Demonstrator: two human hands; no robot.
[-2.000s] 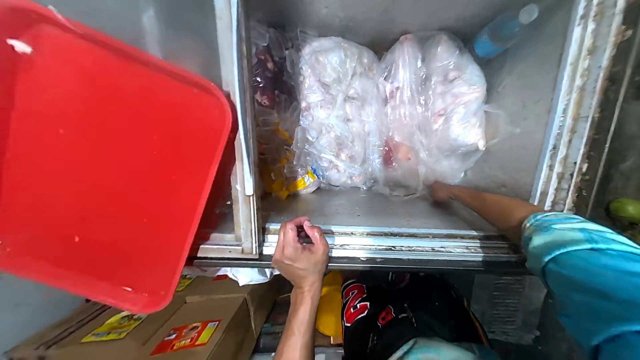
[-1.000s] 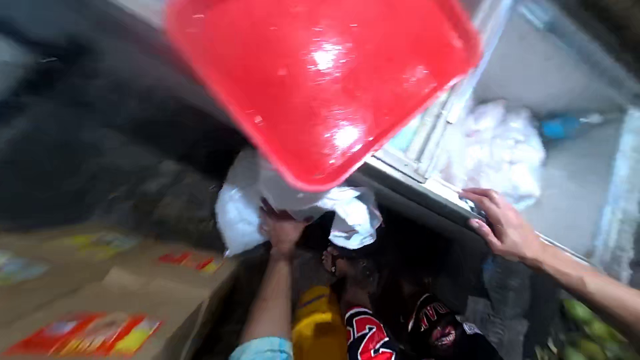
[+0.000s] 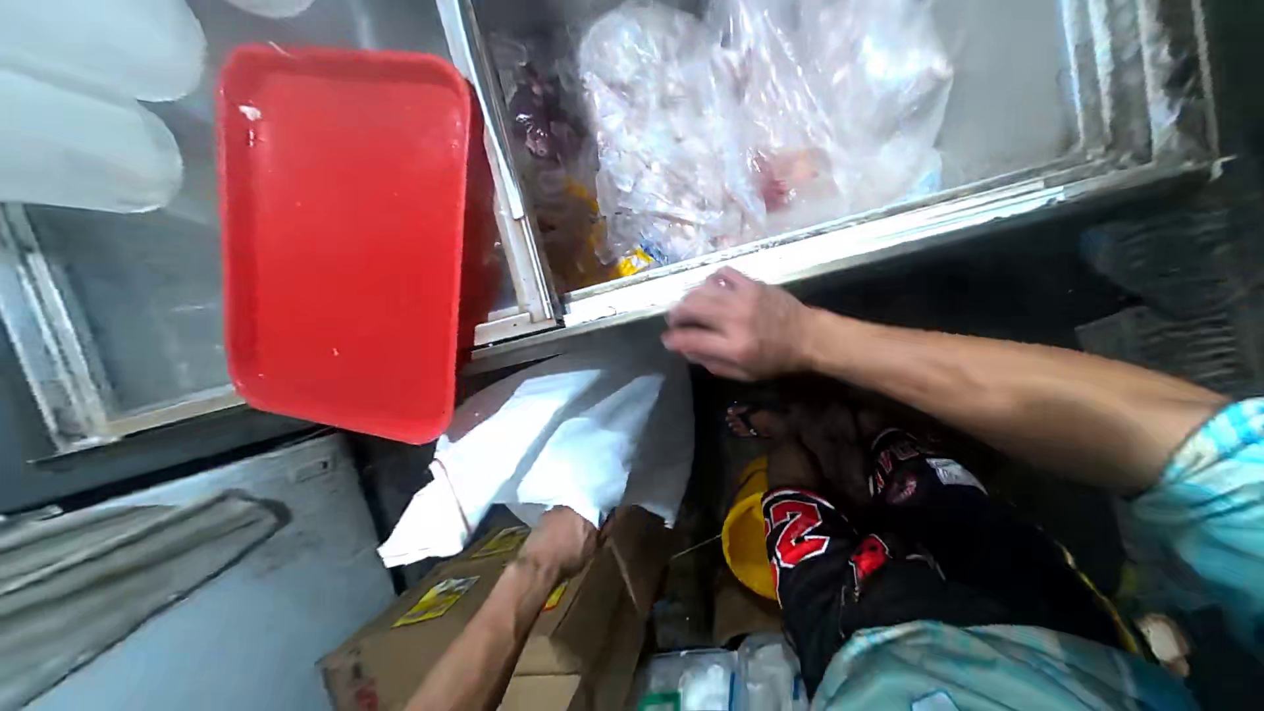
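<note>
My left hand (image 3: 561, 541) grips the edge of a white plastic bag (image 3: 583, 434), which hangs in front of the freezer above the cardboard boxes. Close to the front rim of the chest freezer (image 3: 642, 301) is my right hand (image 3: 736, 326), its fingers curled and slightly blurred; I cannot tell whether it touches the bag. Inside the freezer, behind the rim, lie clear plastic bags of frozen meat (image 3: 671, 128). A red plastic tray (image 3: 351, 237) rests on the freezer's glass lid, left of the opening.
Cardboard boxes (image 3: 425, 642) stand below on the left, beside a white cabinet with a cloth (image 3: 128, 563) on it. A yellow bucket (image 3: 748, 533) is near my legs. Plastic containers (image 3: 706, 676) sit at the bottom. White rounded objects (image 3: 79, 138) lie at the upper left.
My right hand was inside the freezer two seconds ago and is now outside, by its front rim. My left hand was fisted near the rim, then at the white bag. The view has swung.
</note>
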